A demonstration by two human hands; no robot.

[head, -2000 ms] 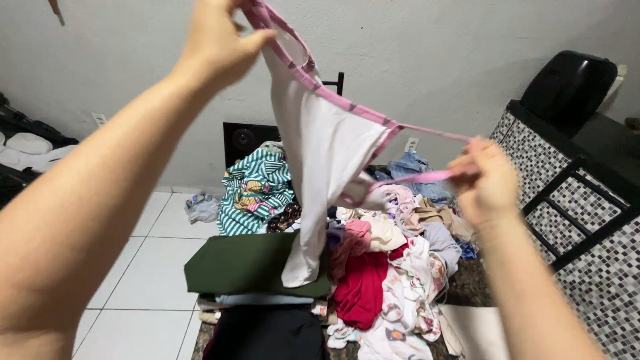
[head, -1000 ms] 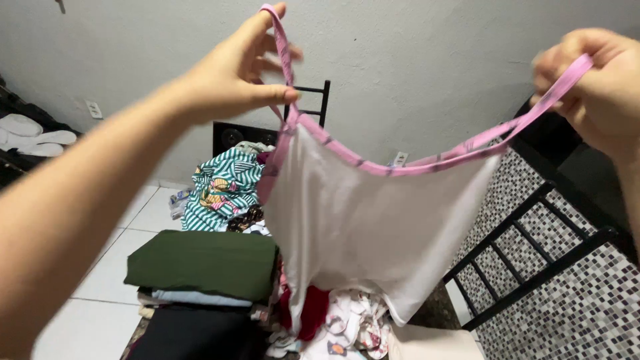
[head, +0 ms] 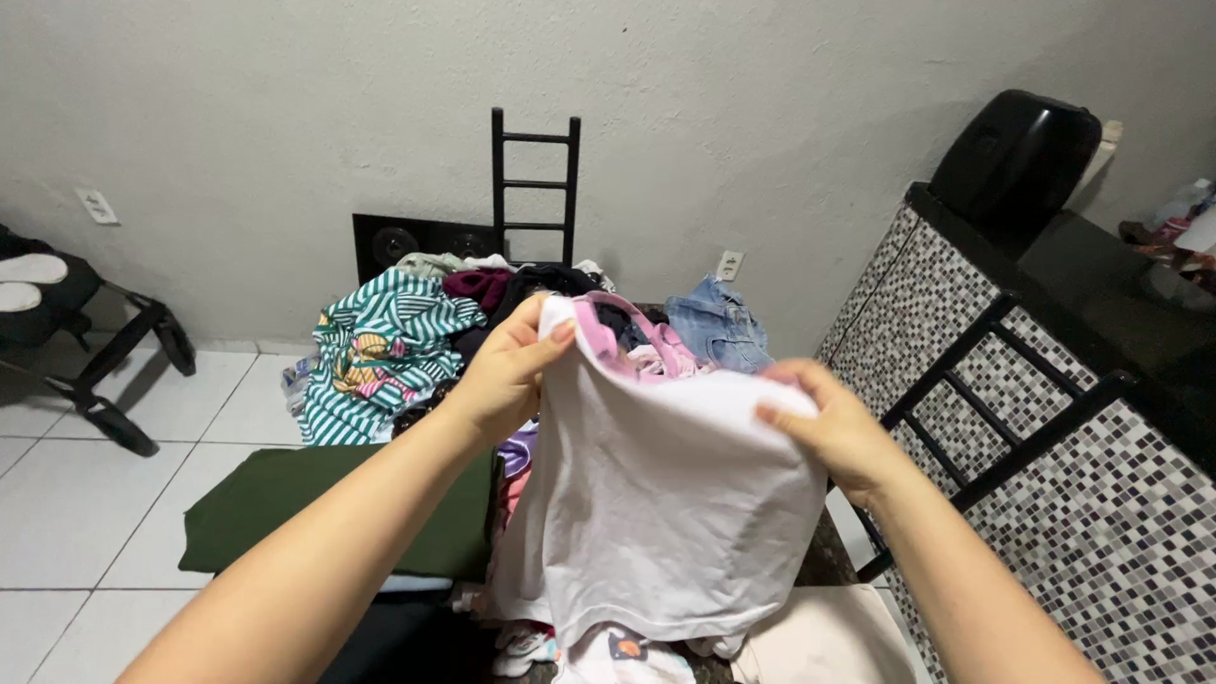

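Note:
A white sleeveless top with pink trim (head: 674, 494) hangs spread between my two hands, its neckline and pink straps up and its hem low over the clothes. My left hand (head: 513, 370) pinches its upper left edge between thumb and fingers. At the upper right edge, my right hand (head: 831, 427) grips the cloth, slightly blurred. Behind the top lie a teal-and-white striped garment (head: 389, 347), blue denim shorts (head: 720, 325) and other heaped clothes. A folded dark green garment (head: 351, 503) rests left of the top, partly behind my left forearm.
Black chair backs stand by the wall (head: 535, 185) and at the right (head: 997, 418). A mosaic-tiled counter (head: 1092, 503) with a black appliance (head: 1021, 161) is on the right. At the left is a wheeled black frame (head: 104, 342). A folded cream cloth (head: 826, 636) lies near the bottom.
Both hands have come down from high in the view and nearer each other, bringing the top lower. They held it by the pink straps one second ago and now grip its upper edges.

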